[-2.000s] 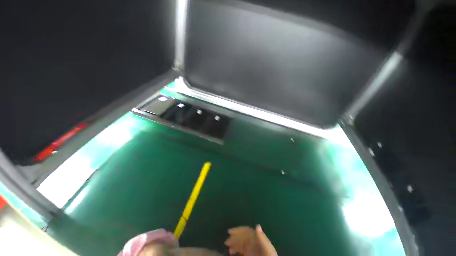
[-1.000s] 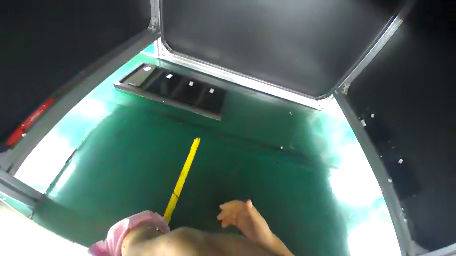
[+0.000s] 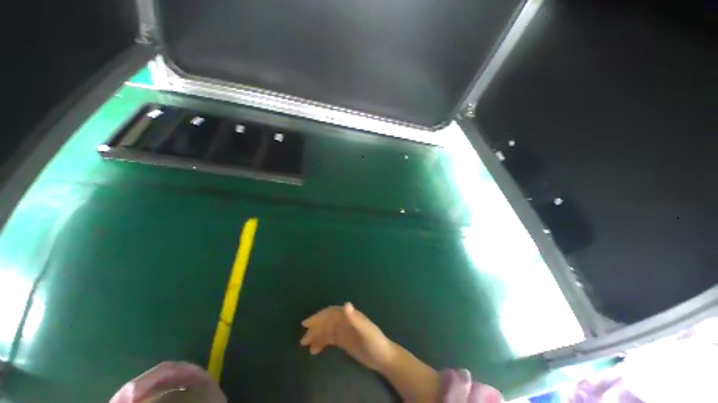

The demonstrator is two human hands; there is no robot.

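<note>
My right hand (image 3: pixel 337 327) is over the green mat (image 3: pixel 354 260) near the bottom middle. Its fingers are loosely bent and apart, with nothing seen in them. Its forearm runs down right to a pink sleeve. Another pink sleeve (image 3: pixel 169 384), on my left side, is cut off by the bottom edge; my left hand does not show. A black tray (image 3: pixel 206 168) lies farther back on the mat at the upper left. It holds several dark phones (image 3: pixel 233 148) side by side, with small white marks near their tops.
A yellow tape strip (image 3: pixel 235 291) lies on the mat left of my right hand. Black booth panels (image 3: pixel 315 55) in silver-grey frames stand at the back and sides. White glare lies on the mat at right and left. Blue and pink patches show beyond the frame at the lower right.
The view has shifted right, so tray and tape sit farther left. The left forearm, seen crossing the bottom before, is out of view. More of the right forearm and its sleeve shows.
</note>
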